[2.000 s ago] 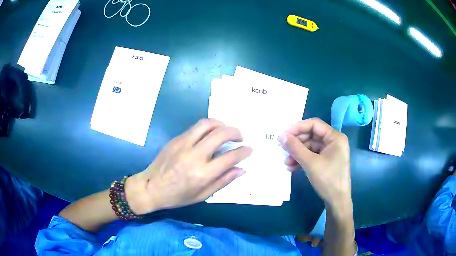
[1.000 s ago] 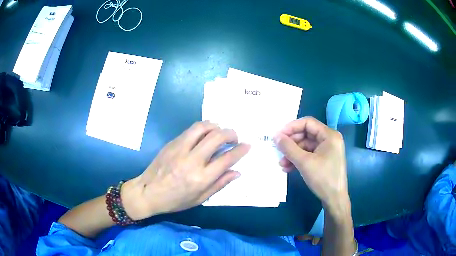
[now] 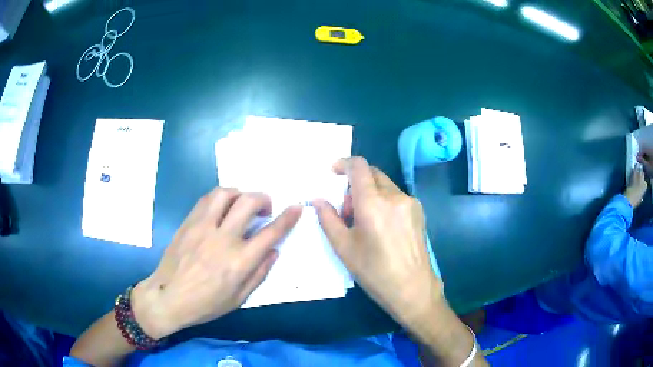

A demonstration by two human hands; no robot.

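A loosely squared stack of white sheets [image 3: 286, 154] lies in front of me, its print washed out by glare. My left hand [image 3: 208, 261], with a bead bracelet on the wrist, rests on its left side, fingers apart. My right hand [image 3: 383, 240] is on its right side, thumb and forefinger apart. Both thumb tips almost meet at a tiny dark mark [image 3: 308, 203], perhaps a label, on the top sheet. I see nothing gripped in either hand. A light-blue label roll [image 3: 437, 141] stands to the right, its strip running towards me behind my right hand.
Small white booklets [image 3: 499, 154] lie right of the roll. A single booklet [image 3: 125, 190] and a white pile [image 3: 20, 115] lie left. Rubber bands [image 3: 107, 61] and a yellow device [image 3: 339, 34] lie at the back. Another person's blue sleeve [image 3: 619, 233] shows far right.
The view has turned right, so table items appear further left. My right hand has moved in towards my left, and its forefinger has opened away from the thumb.
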